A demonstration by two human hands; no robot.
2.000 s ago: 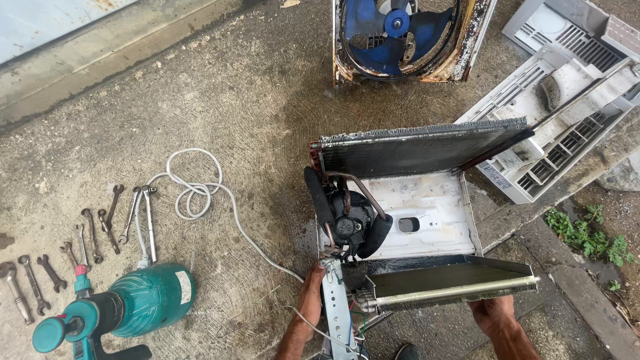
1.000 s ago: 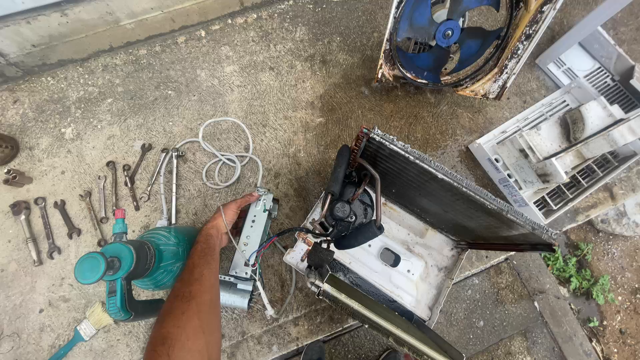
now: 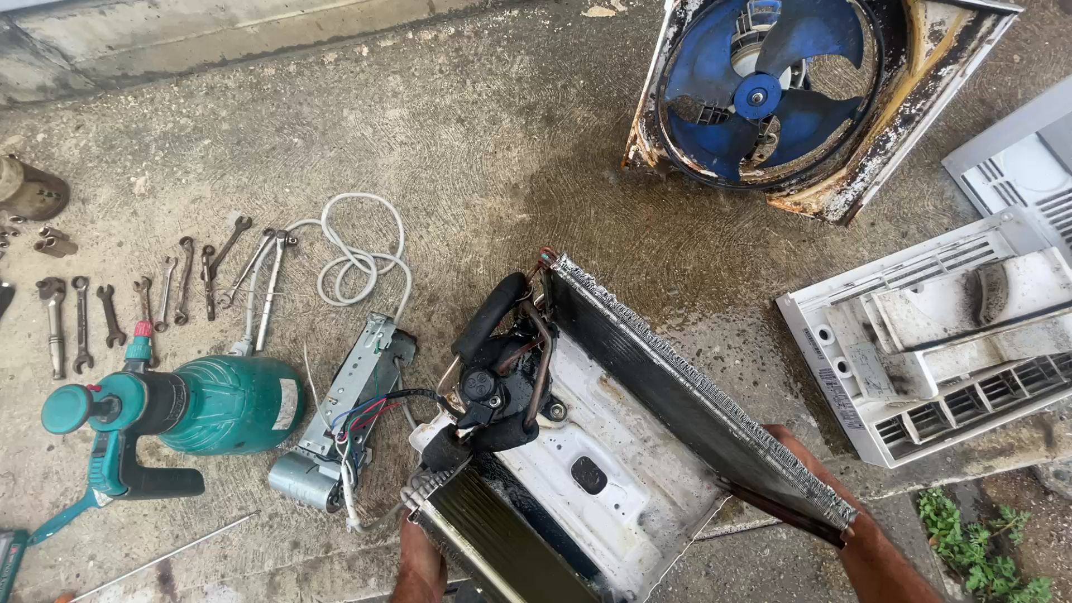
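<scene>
An air conditioner chassis, its white metal base pan (image 3: pixel 620 494) wet in places, lies tilted on the concrete. My left hand (image 3: pixel 421 557) is at its lower left corner, by the end of the smaller finned coil (image 3: pixel 502 536); the fingers are mostly hidden. Behind the larger finned coil (image 3: pixel 653 360), my right hand (image 3: pixel 808 461) is at the outer side, fingers hidden too. A black compressor (image 3: pixel 494 385) with copper pipes and foam sleeves sits at the pan's upper left corner. Wires run from it to a metal control bracket with a capacitor (image 3: pixel 347 402) on the ground.
A green pump sprayer (image 3: pixel 234 404) lies at left below several wrenches (image 3: pixel 81 322). A grey cord (image 3: pixel 402 243) is coiled above the bracket. A rusty housing with a blue fan (image 3: pixel 758 96) stands at top right, a dirty plastic front frame (image 3: pixel 854 419) at right. A long screwdriver (image 3: pixel 167 557) lies lower left.
My left hand has let go of the control bracket, which stays on the ground, and is now at the chassis corner. My right hand has come into view behind the larger coil.
</scene>
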